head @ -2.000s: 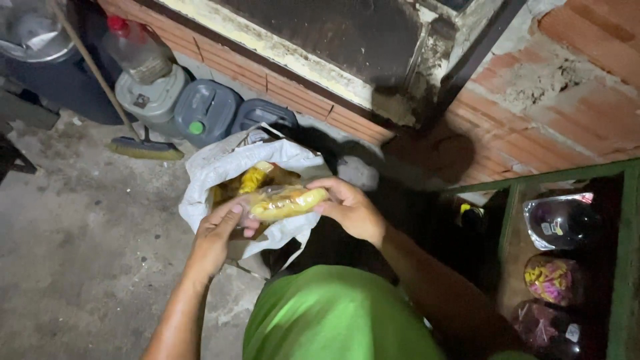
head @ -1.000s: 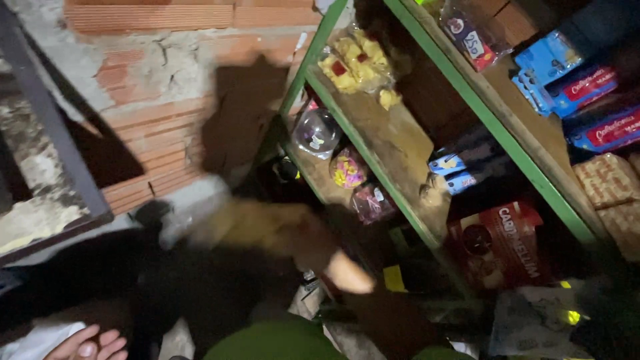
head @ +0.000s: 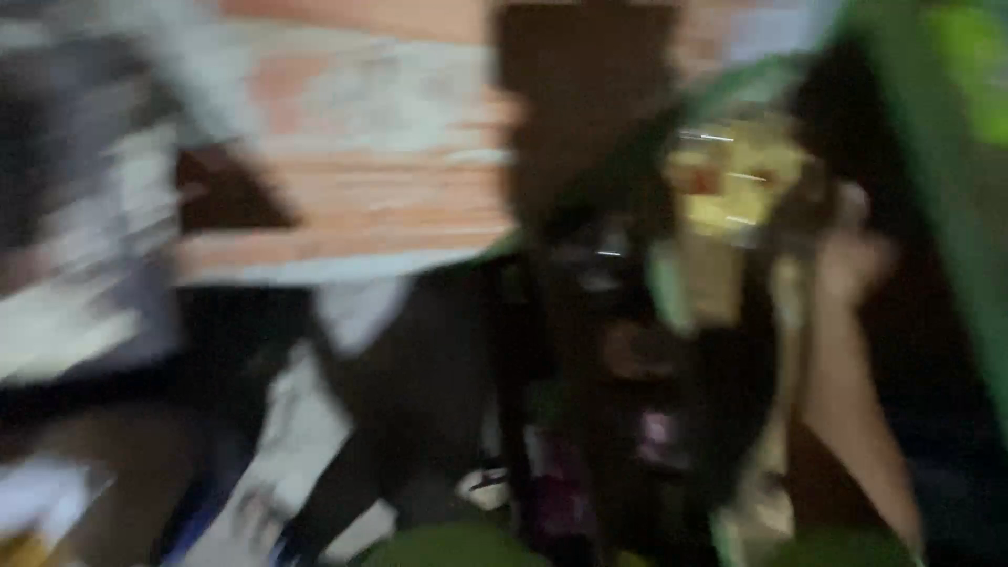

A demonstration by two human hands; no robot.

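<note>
The view is strongly blurred. My right hand [head: 854, 244] is raised at the right, beside clear-wrapped yellow packages [head: 736, 185] with red patches on a shelf. Its fingers are smeared, so I cannot tell whether it grips a package or only lies near one. At the lower left edge shows part of a white bag [head: 43, 492] with something yellow in it. My left hand cannot be made out. Part of my green shirt shows at the bottom.
A green shelf frame [head: 925, 197] slants down the right side. Behind is a brick wall [head: 370, 189] with patchy mortar. Dark wrapped items, one with a pink patch [head: 655, 433], sit on the lower shelf.
The view has swung right from the floor to the shelves. Two seconds ago both hands held a wrapped yellowish item over the white bag; now my right hand is up by the yellow packages.
</note>
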